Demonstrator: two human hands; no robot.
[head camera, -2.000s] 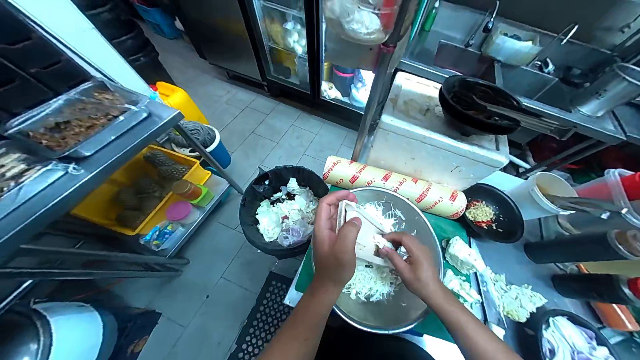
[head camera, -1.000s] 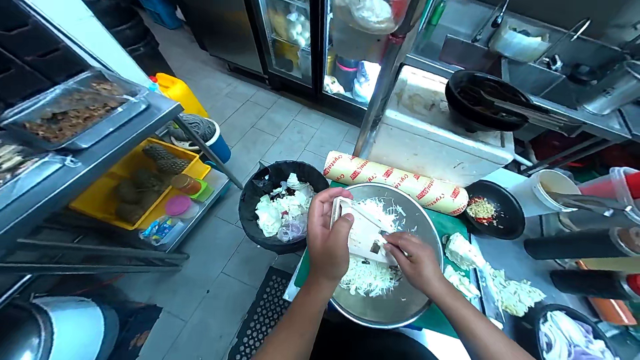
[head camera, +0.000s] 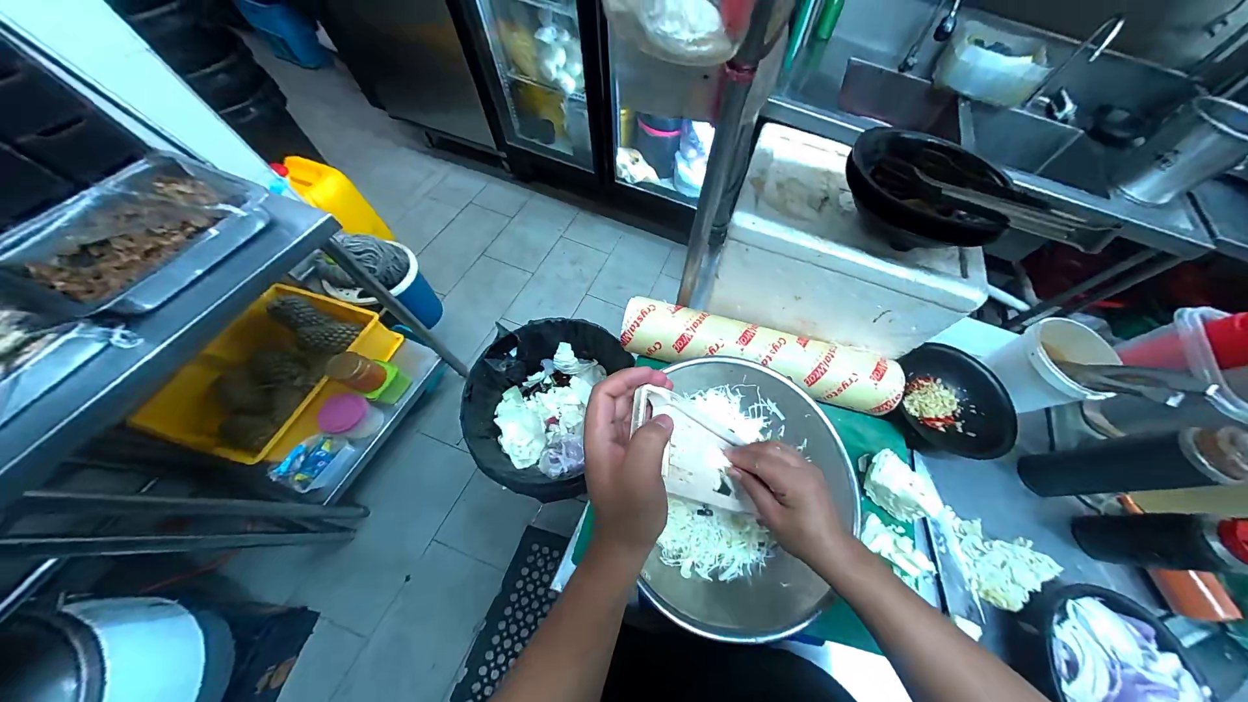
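A white plastic mandoline slicer (head camera: 697, 453) is held over a steel bowl (head camera: 838, 487). My left hand (head camera: 629, 458) grips its left side, thumb on the upper edge. My right hand (head camera: 788, 495) is at its right side with fingers pinched on the slicer or a small piece there; which one cannot be told. Finely shredded cabbage (head camera: 717, 546) lies in the bowl beneath. Right of the bowl, a cabbage chunk (head camera: 899, 485) and loose leaves rest on a green cutting board (head camera: 873, 434), beside a knife blade (head camera: 954, 556).
A black-lined bin (head camera: 478, 419) with cabbage scraps stands left of the bowl. A roll of cling film (head camera: 765, 353) lies behind it. At right are a black bowl of chopped garlic and chili (head camera: 1004, 419), a white bucket (head camera: 1043, 366) and a black tub of sliced onion or cabbage (head camera: 1121, 648).
My right hand's fingers have moved a little relative to the slicer, which is tilted differently from two seconds ago. The left hand keeps its grip.
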